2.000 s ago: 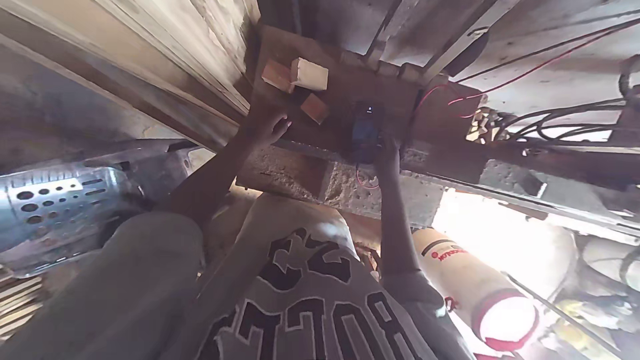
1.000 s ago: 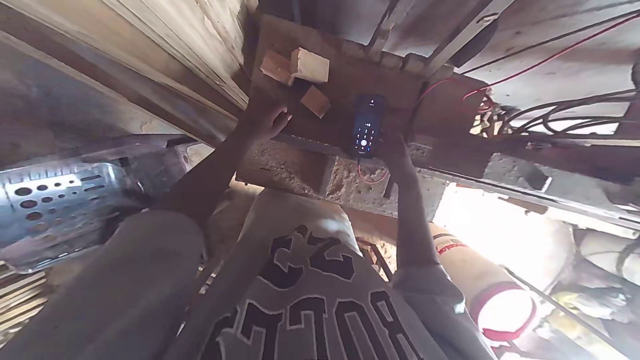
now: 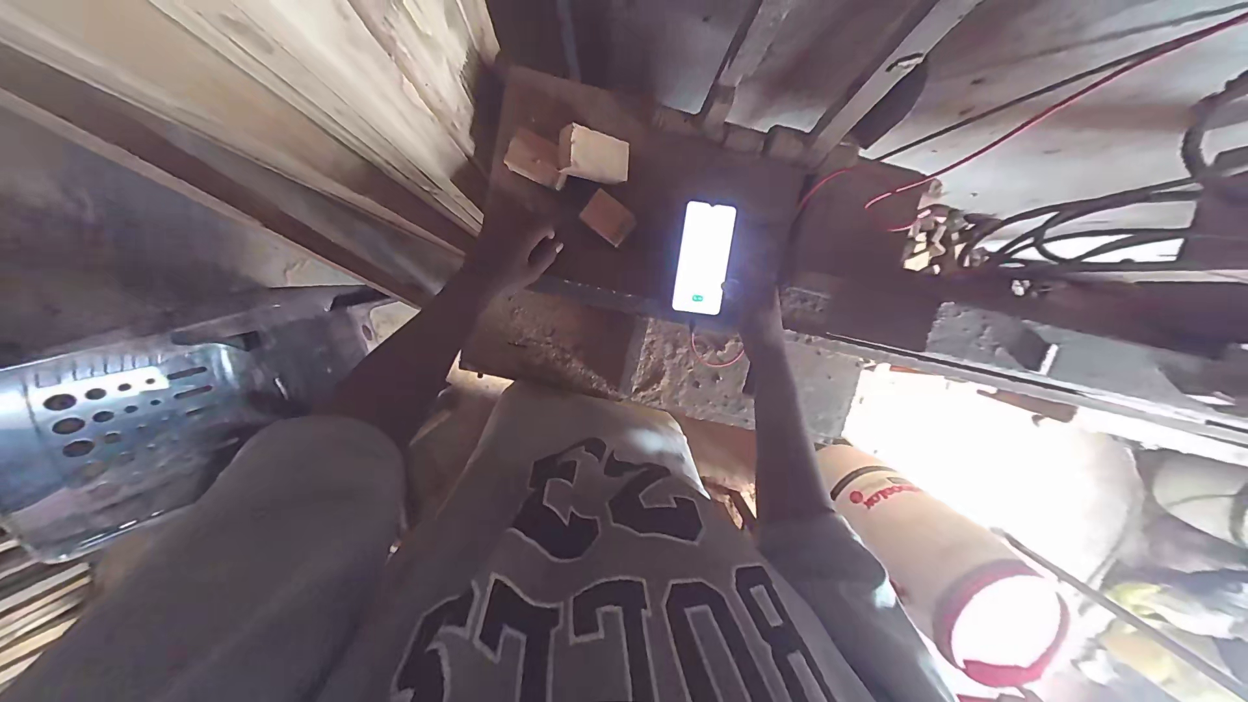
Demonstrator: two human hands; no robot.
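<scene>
A smartphone with a bright white screen lies upright in view on the dark wooden board. My right hand is at its right edge, dim and partly lost in glare; whether it grips the phone I cannot tell. My left hand rests near the board's left front part, fingers curled apart, holding nothing. Just beyond it sit a small reddish wooden block, a pale wooden block and another brownish block. A thin red wire loops below the phone.
Rough masonry blocks run along the board's near side. Red and black cables spread at the right. A white and red cylindrical container stands lower right. A perforated metal panel is at the left, below slanting wooden planks.
The phone's screen has gone from dark with small lit marks to bright white. Two seconds ago it was nearly black. My left hand has stayed close to the blocks.
</scene>
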